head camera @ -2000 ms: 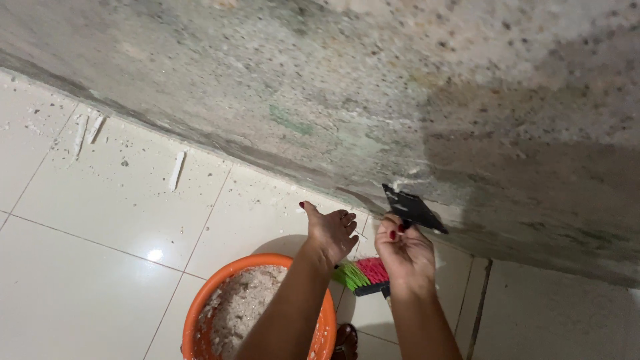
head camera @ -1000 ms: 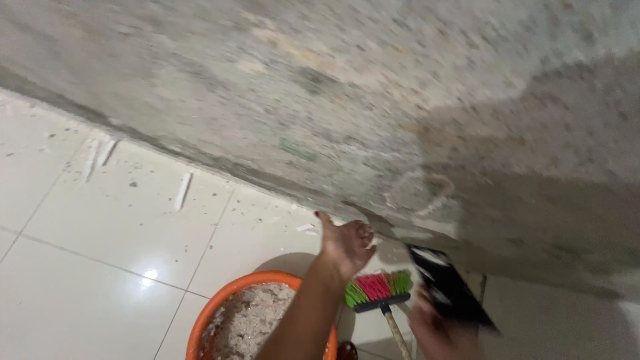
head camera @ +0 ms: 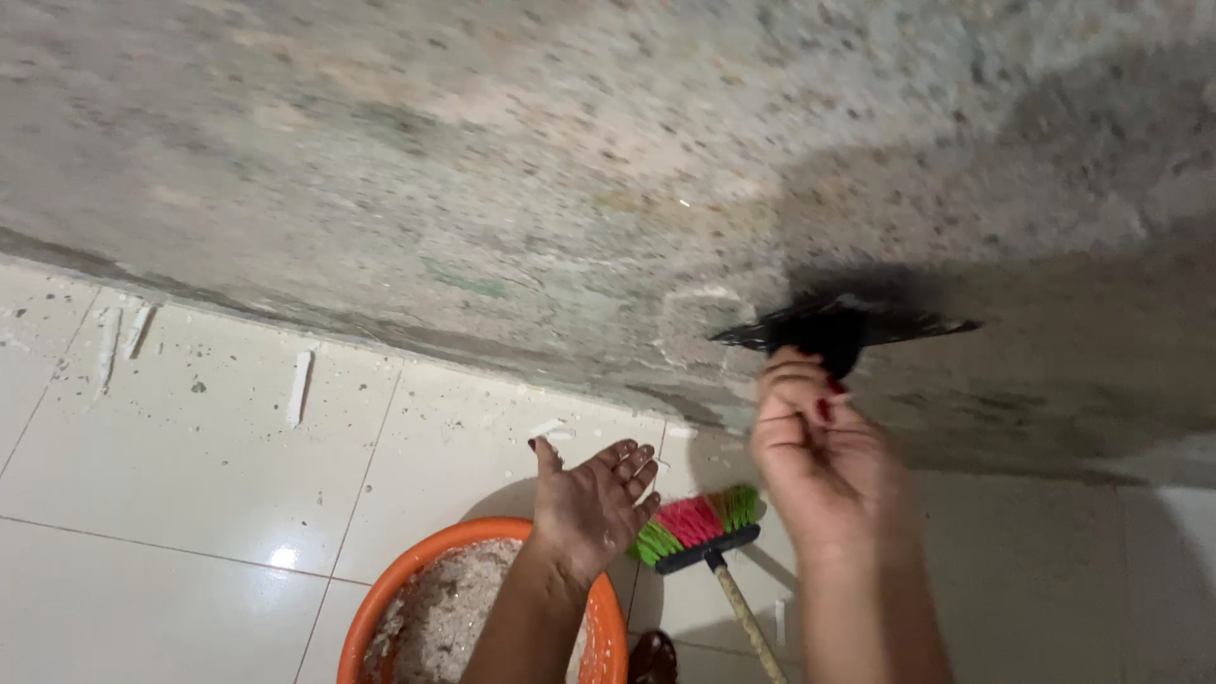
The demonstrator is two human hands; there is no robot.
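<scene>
My right hand (head camera: 822, 446) grips a black scraper (head camera: 836, 328), blurred by motion, whose wide edge lies at the lower part of a mottled, patchy wall (head camera: 570, 190). Just left of the blade, a pale ring-shaped mark shows on the wall. My left hand (head camera: 594, 503) is empty, palm up with the fingers spread, above the rim of an orange plastic basin (head camera: 380, 589). Pale, crumbly material (head camera: 446, 608) lies inside the basin, partly hidden by my left forearm.
A broom with green and pink bristles (head camera: 698, 527) lies right of the basin, its handle running toward the bottom edge. White strips (head camera: 300, 388) and crumbs are scattered over the glossy floor tiles (head camera: 171, 475) along the wall's foot. Part of a dark shoe (head camera: 654, 657) shows beside the basin.
The scraper was low near the wall's base two seconds ago, swung down and away from it a second ago, and is now higher against the wall. My left hand stays open near the basin.
</scene>
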